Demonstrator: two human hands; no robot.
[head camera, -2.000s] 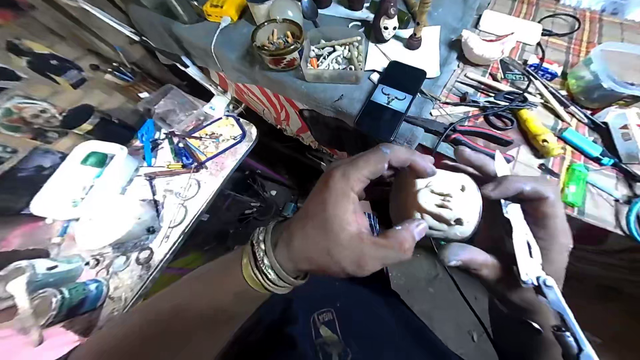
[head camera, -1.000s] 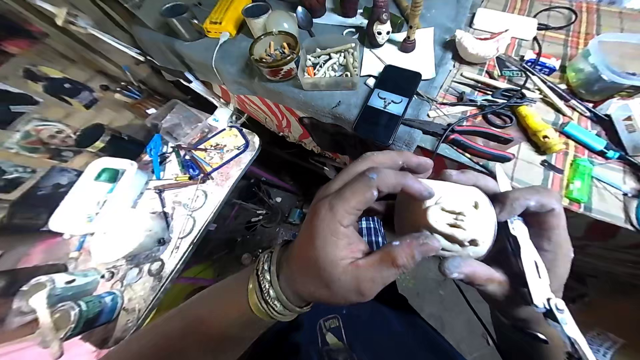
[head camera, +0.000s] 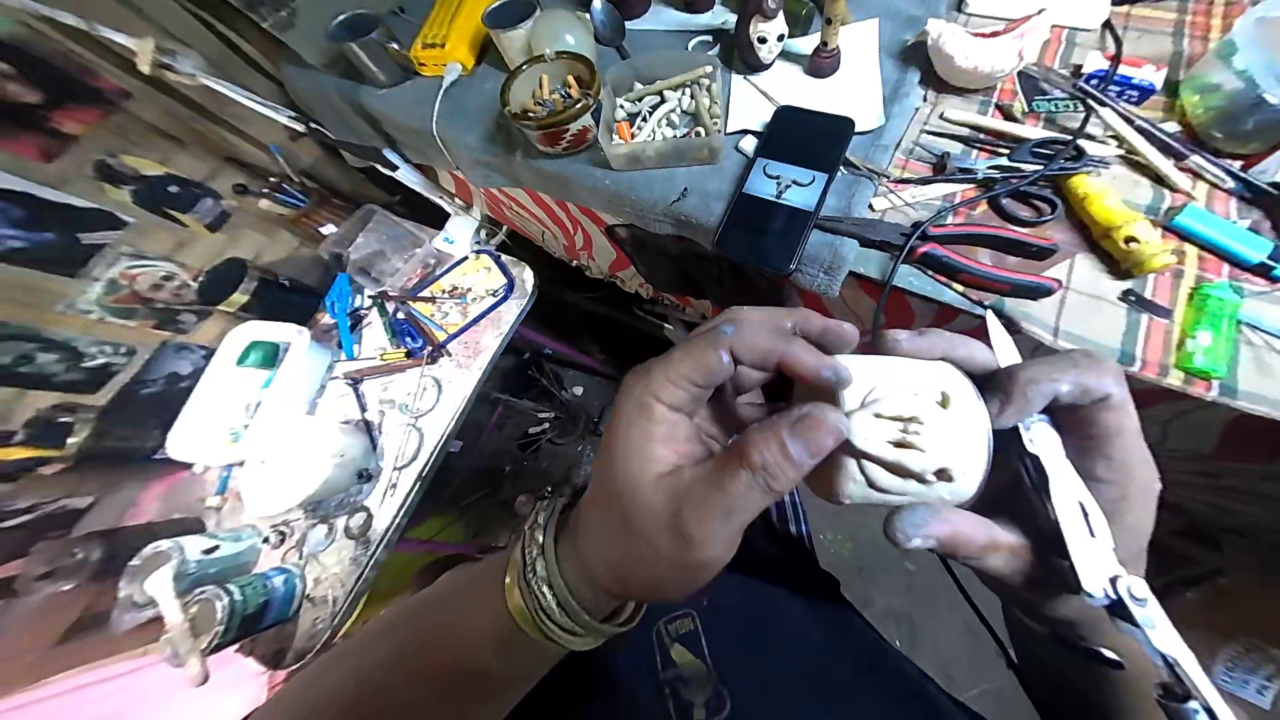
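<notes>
A pale rounded piece with a face-like relief (head camera: 908, 430) is held between both hands above my lap. My left hand (head camera: 730, 440), with metal bangles on the wrist, pinches the piece's left edge between thumb and fingers. My right hand (head camera: 1060, 470) grips its right side with thumb and fingers. A folding multi-tool with a pointed blade (head camera: 1075, 510) is also held in that hand, its tip pointing up past the index finger. Beyond the hands, a smartphone (head camera: 785, 190) showing a horned skull lies on the grey-covered table.
Red-and-black-handled pliers (head camera: 985, 258), scissors (head camera: 1040, 165), a yellow object (head camera: 1115, 225) and a green lighter (head camera: 1210, 330) lie on the plaid cloth. A plastic box of small pieces (head camera: 662, 112) stands beside a bowl of cigarette butts (head camera: 550, 100). A cluttered side table (head camera: 440, 430) stands at left.
The relief piece has turned and tilted somewhat in my fingers. Both hands have stayed on it, and the multi-tool has remained in my right hand.
</notes>
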